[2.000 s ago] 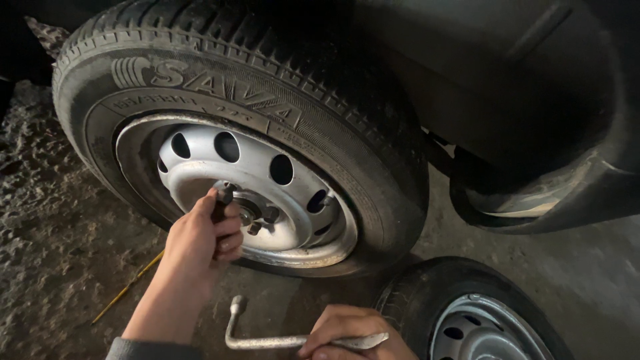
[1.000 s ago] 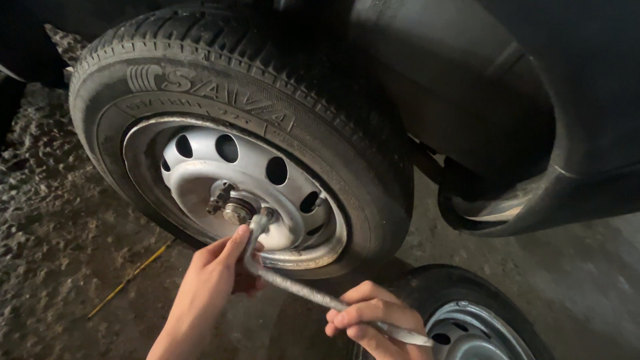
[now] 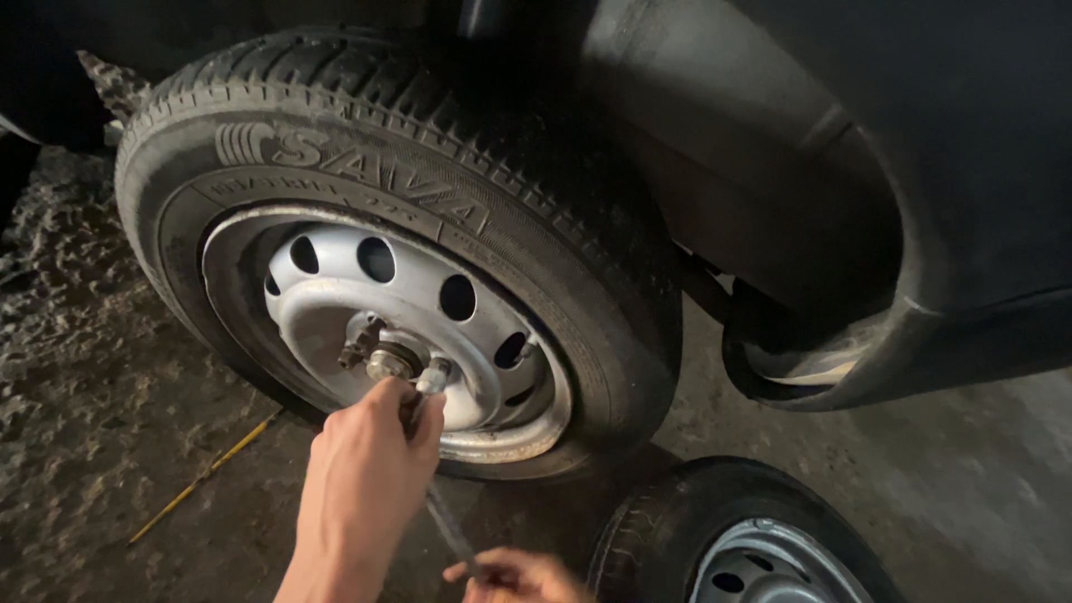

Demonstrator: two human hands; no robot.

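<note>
A Sava tire [image 3: 536, 251] on a silver steel wheel rim [image 3: 402, 289] stands upright in the car's wheel arch. My left hand [image 3: 368, 469] is closed around the socket end of a bent metal lug wrench [image 3: 448, 523], whose socket sits at a lug bolt [image 3: 435, 368] right of the hub centre [image 3: 392, 362]. Another lug bolt [image 3: 350, 356] sticks out left of the centre. At the bottom, my right hand [image 3: 519, 574], slightly blurred, has its fingers on the lower part of the wrench handle.
A second tire with a silver rim [image 3: 779, 536] lies on the ground at the lower right. The car's dark body panel [image 3: 963, 209] and wheel arch lining [image 3: 737, 142] are at the right. A thin yellow strip [image 3: 205, 477] lies on the rough floor at the left.
Two seconds ago my left hand was at the hub and the wrench was low in my right hand. The wrench's socket then went to the right-hand bolt. Its handle has since swung down and left.
</note>
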